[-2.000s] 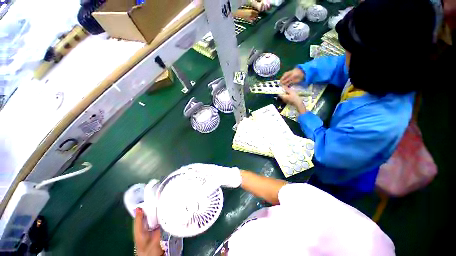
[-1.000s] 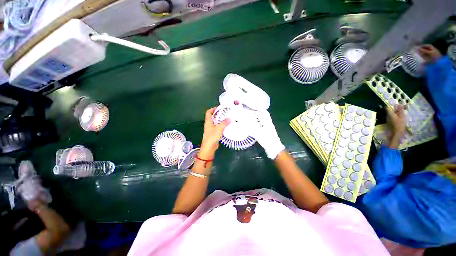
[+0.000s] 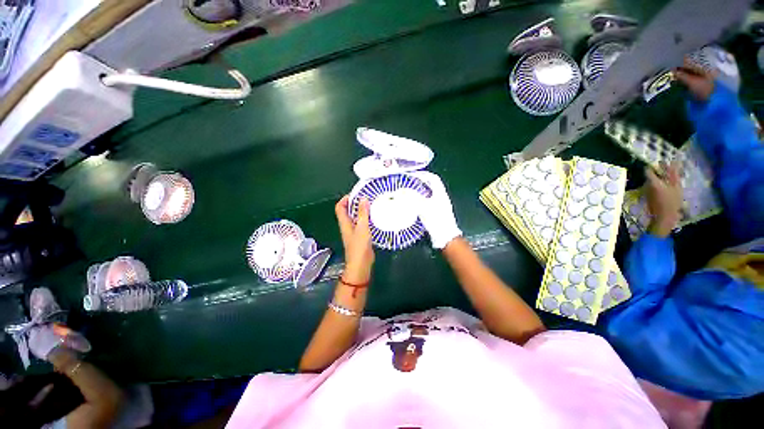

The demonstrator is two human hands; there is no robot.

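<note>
A white clip fan [image 3: 392,211] is held upright in front of me, its ribbed round grille with a plain pale centre facing me. Its clip base [image 3: 394,149] points away, toward the back of the belt. My left hand [image 3: 358,230], bare with a red cord and pale bracelet, grips the grille's left edge, thumb on the front. My right hand [image 3: 437,211], in a white glove, holds the grille's right side; its fingertips are hard to tell from the white fan.
Another clip fan [image 3: 276,251] lies close at left. Beyond are more fans [image 3: 167,198], a clear bottle [image 3: 136,296] and a power strip [image 3: 67,115]. Sticker sheets [image 3: 584,240] lie at right under a pale metal rail [image 3: 620,75], beside a neighbour in blue sleeves.
The fan in my hands has turned so its grille faces me more fully. My left hand has shifted to the grille's left edge. The neighbour's hands moved slightly.
</note>
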